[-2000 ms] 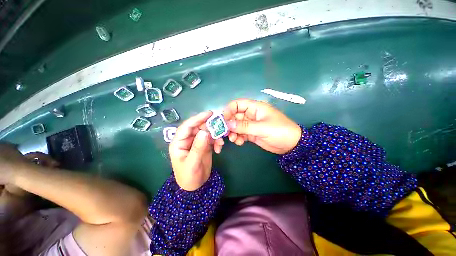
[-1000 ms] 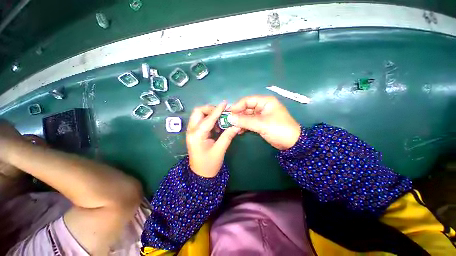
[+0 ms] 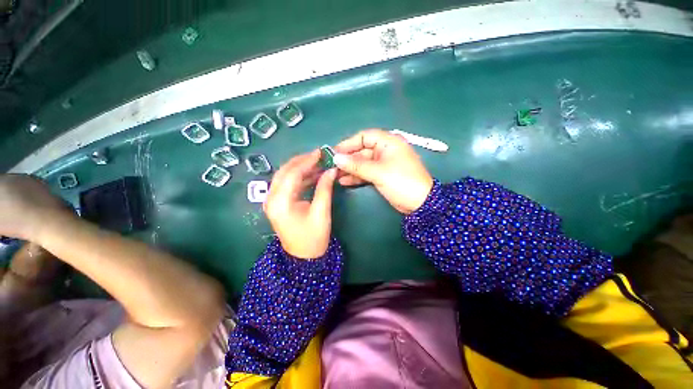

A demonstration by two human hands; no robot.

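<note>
A small plastic housing with a green centre is held between my two hands above the worktop, partly covered by the fingers. My left hand grips its left side between thumb and fingers. My right hand pinches it from the right, the thumb over its face. Several open housings with pale rims lie to the left beyond my left hand. A white cover with a dark slot lies just left of my left hand. A small upright white part stands among the housings.
A white tool lies beyond my right hand. Green circuit boards lie at the right. A pale rail separates the worktop from the belt carrying small units. A neighbour's arm and a black pad are at left.
The housing was shown face-on, then turned; it is now tilted and more covered by the fingers. Both hands stay together and sit slightly higher in the picture. The neighbour's arm has shifted slightly.
</note>
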